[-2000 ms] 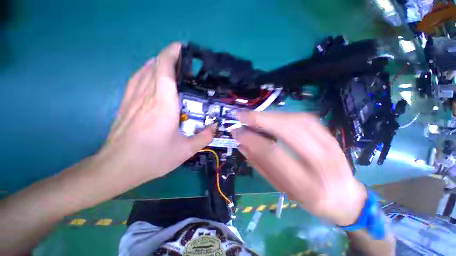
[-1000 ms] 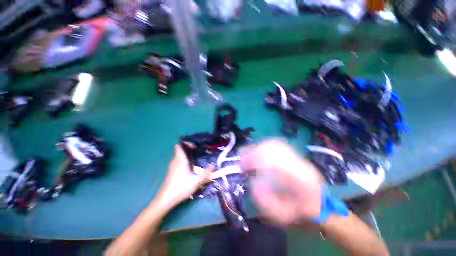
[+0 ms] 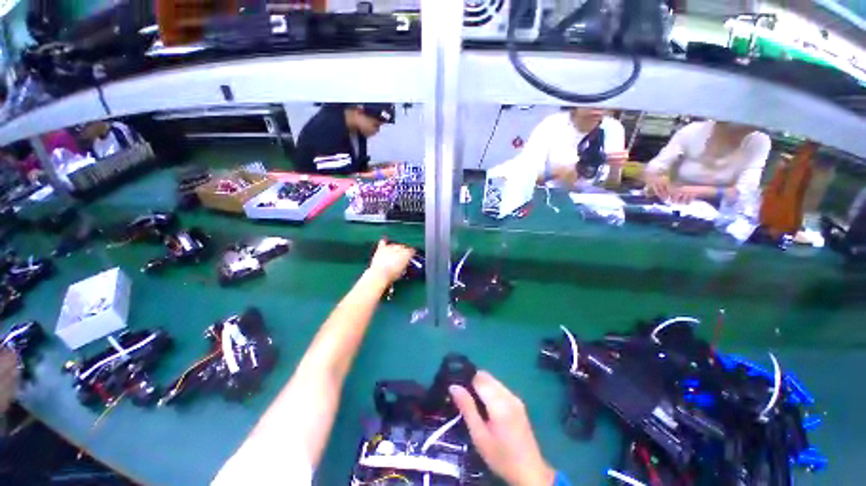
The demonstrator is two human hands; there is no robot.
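Observation:
A partly assembled black unit (image 3: 423,432) lies on the green bench at the bottom centre, with a white ribbon across it and another ribbon slanting up. My right hand (image 3: 501,427) is at its upper right, fingers on the black ring-shaped part; the lower wrist is cut off by the frame edge. My left hand (image 3: 391,260) reaches far forward, to a dark unit (image 3: 410,275) beside the metal upright. The fingers partly hide that unit, and whether they grip it cannot be told.
A metal upright (image 3: 439,190) stands at centre. A large pile of black housings (image 3: 684,408) lies right. Several units (image 3: 228,356) and a small white box (image 3: 95,308) lie left. Another dark unit (image 3: 484,288) lies right of the upright. People (image 3: 332,142) sit across the bench.
My left hand has let go of the near unit and stretched forward to the upright. My right hand has moved to the ring-shaped part. The view has tilted up, showing people across the bench.

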